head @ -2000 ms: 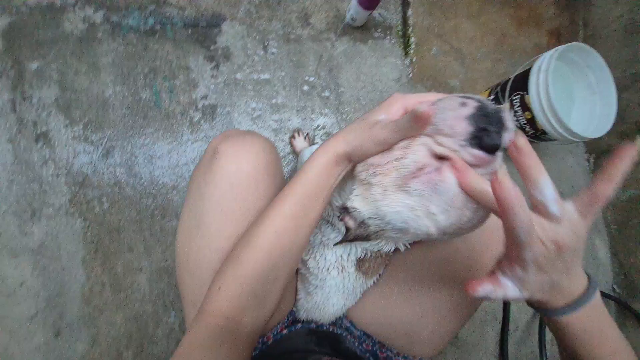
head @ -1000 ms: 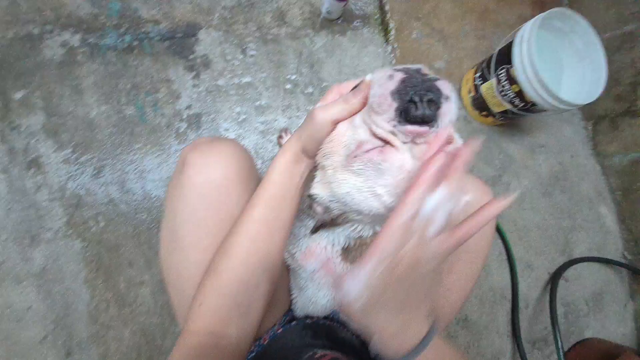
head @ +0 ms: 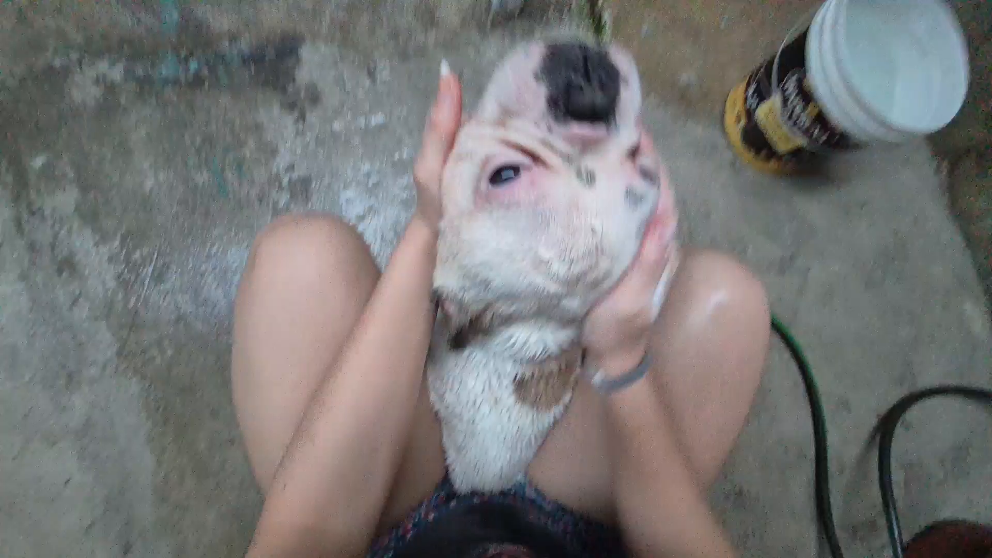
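A wet white dog (head: 535,248) with a black nose and a brown patch on its neck sits between my knees, its head tipped up and back toward me. My left hand (head: 440,155) is cupped along the left side of its head, fingers pointing up. Against the right side of its head and jaw lies my right hand (head: 639,271), partly hidden behind the dog's cheek, with a grey band on the wrist. The dog's legs are hidden.
A white plastic bucket (head: 825,85) with a black and yellow label stands on the concrete floor (head: 852,256) at the upper right. A dark green hose (head: 814,411) curves over the floor at the lower right. A dark reddish-brown object (head: 949,539) shows at the bottom right corner.
My right hand, earlier spread with white foam on it in front of the dog, now rests against its head. The dog's head has turned so its muzzle points up.
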